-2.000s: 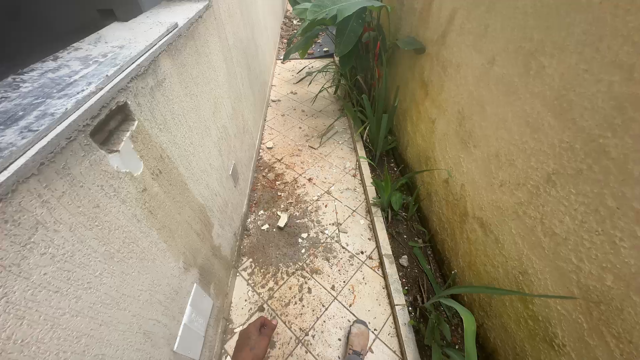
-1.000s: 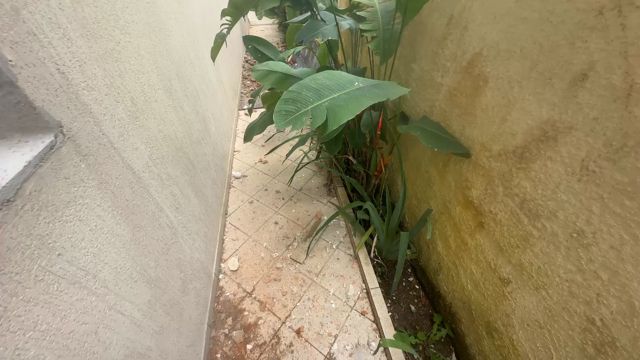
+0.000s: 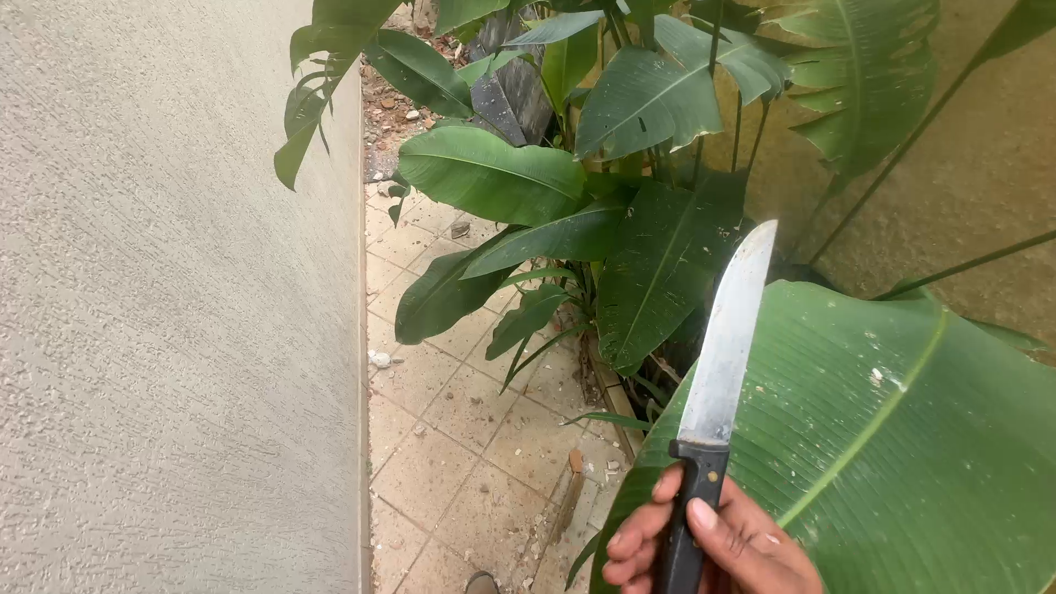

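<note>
In the head view, my right hand (image 3: 718, 536) is at the lower right, closed around the black handle (image 3: 697, 495) of a knife. Its thumb lies across the near side of the handle, with the fingers wrapped from the left. The broad metal blade (image 3: 726, 346) points upward, tilted slightly right, and has brownish marks near its tip. A large green leaf (image 3: 899, 437) spreads behind the knife and hand. More broad leaves (image 3: 495, 173) of the plant stand ahead. My left hand is not in view.
A rough plastered wall (image 3: 173, 297) runs along the left, and a stained yellowish wall (image 3: 973, 206) stands at the right. Between them lies a tiled path (image 3: 470, 412) with scattered debris. Leaves overhang it. Rubble (image 3: 396, 107) lies farther along, and a shoe tip (image 3: 481, 583) shows at the bottom.
My right hand and the knife have come into view at the lower right. The view has moved along the path, and the broad-leaved plant now appears much closer.
</note>
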